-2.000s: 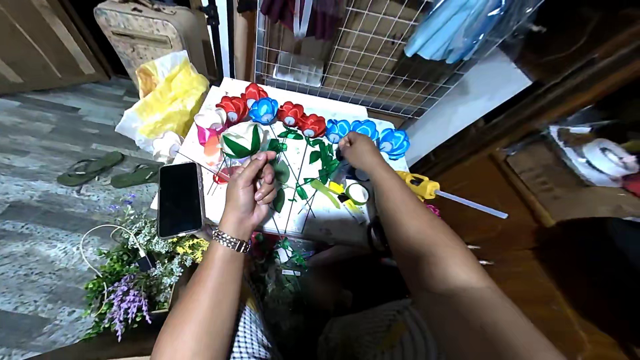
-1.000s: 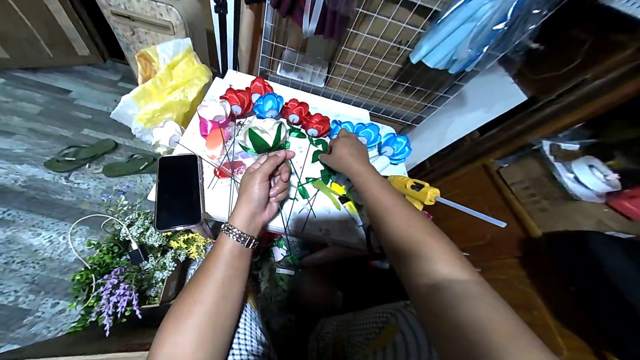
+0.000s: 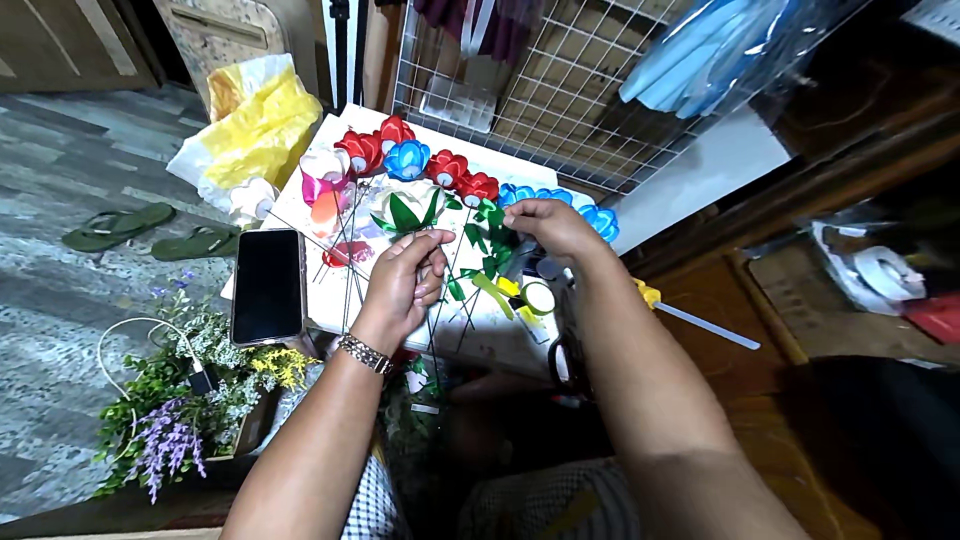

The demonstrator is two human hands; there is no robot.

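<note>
My left hand (image 3: pixel 405 281) has its fingers curled around the thin stem of a white ribbon flower (image 3: pixel 401 199) with green ribbon leaves, just above the hand. To the right, my right hand (image 3: pixel 551 225) is beside green ribbon leaves (image 3: pixel 491 240), thumb and forefinger close together; whether it pinches something is unclear. Red ribbon flowers (image 3: pixel 448 168), a blue ribbon flower (image 3: pixel 406 160) and more blue ones (image 3: pixel 600 222) line the far side of the white table (image 3: pixel 386 300). A green tape roll (image 3: pixel 538 298) lies below my right hand.
A smartphone (image 3: pixel 268 287) stands at the table's left edge, above artificial plants (image 3: pixel 184 390). A yellow glue gun (image 3: pixel 646 294) with a glue stick lies behind my right forearm. Scissors (image 3: pixel 564 364) lie at the near right edge. A wire grid (image 3: pixel 555 97) rises behind.
The white flower with green leaves has stayed at my left hand. My right hand has stayed near the green leaves, with small shifts of its fingers.
</note>
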